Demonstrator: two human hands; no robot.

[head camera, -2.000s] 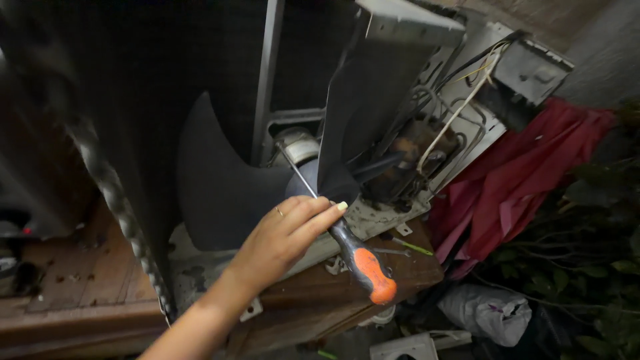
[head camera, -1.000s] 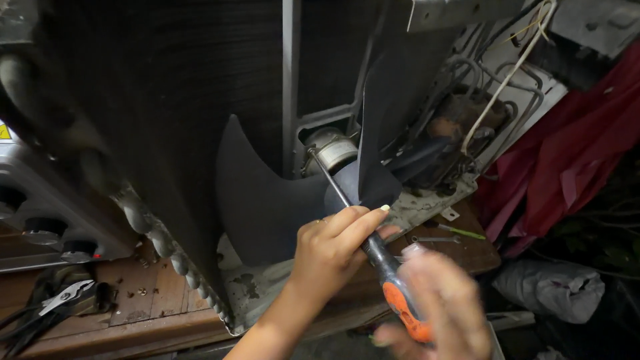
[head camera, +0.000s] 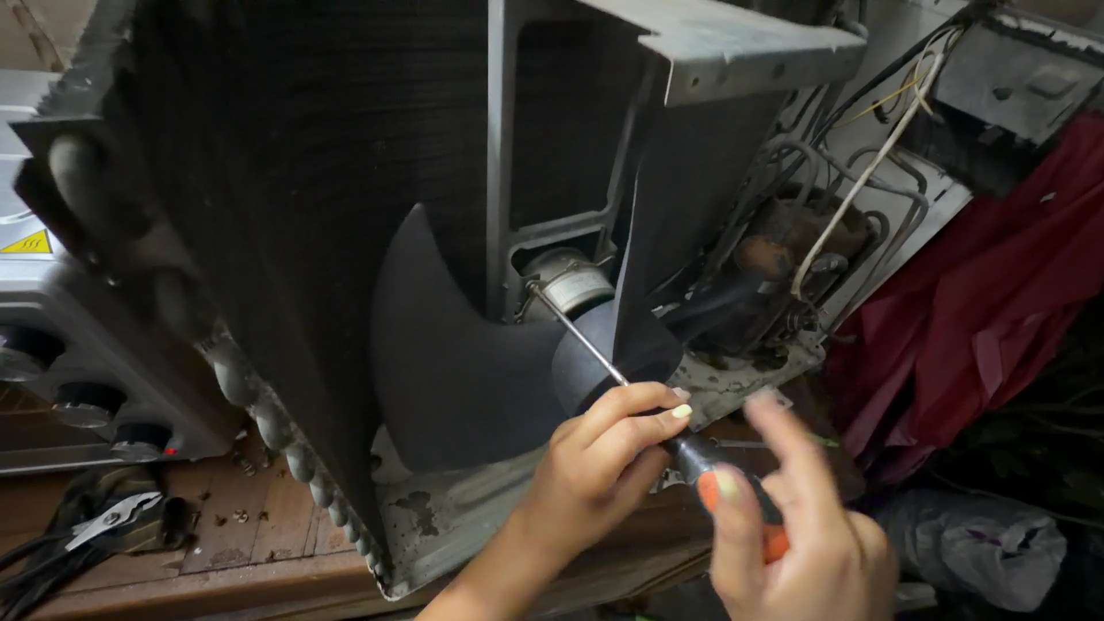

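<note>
A screwdriver with a black and orange handle (head camera: 690,457) slants up and left, its tip at a mounting lug of the fan motor (head camera: 573,285) behind the dark fan (head camera: 483,371). My left hand (head camera: 595,457) is closed around the shank and the front of the handle. At the handle's rear is my right hand (head camera: 802,517), blurred, its thumb against the orange part and its index finger raised; whether it grips is unclear. The motor sits in a metal bracket (head camera: 500,172) in front of the condenser coil of an air conditioner outdoor unit.
Pliers (head camera: 112,517) lie on a dark glove on the wooden surface (head camera: 285,526) at left, beside an appliance with knobs (head camera: 86,401). Right of the fan stand a metal partition (head camera: 733,52), copper tubing and loose wires (head camera: 871,172). Red cloth (head camera: 966,302) hangs at the far right.
Two seconds ago only my left hand was in view on the screwdriver; my right hand has since come in at the handle. The view has shifted closer, with more of the left side showing.
</note>
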